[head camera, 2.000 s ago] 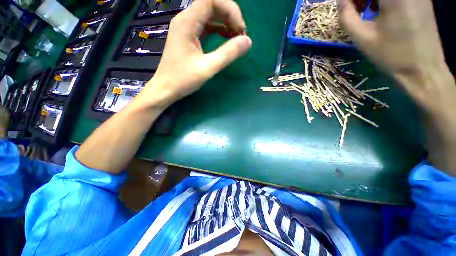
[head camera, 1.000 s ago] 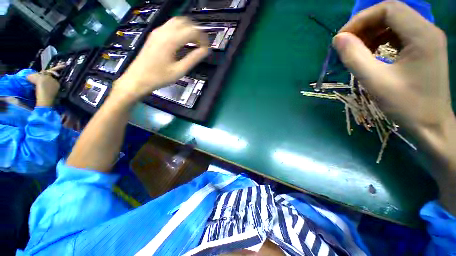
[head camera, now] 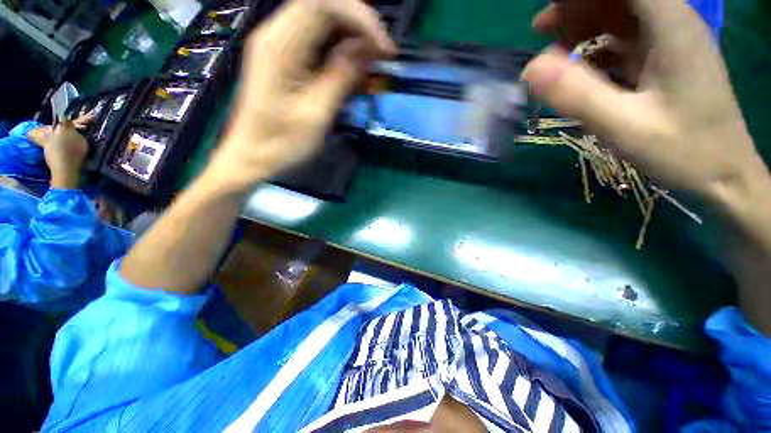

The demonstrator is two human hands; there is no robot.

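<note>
A phone mid-frame, blurred, with silver-white metal inside and an orange tab at its left end, is in front of me between my hands. My left hand grips its left end with thumb and fingers. My right hand is near its right end, thumb and fingers apart; whether it holds a strip cannot be told. A loose heap of tan strips lies on the green mat, partly hidden by my right hand.
A black phone tray lies under my left forearm. Another tray with phone frames is further left. A person's hand works at far left. The blue bin shows at the top right. The mat's front edge runs before me.
My left hand has taken hold of a phone frame and brought it over the mat between my hands. My right hand has opened its fingers a little.
</note>
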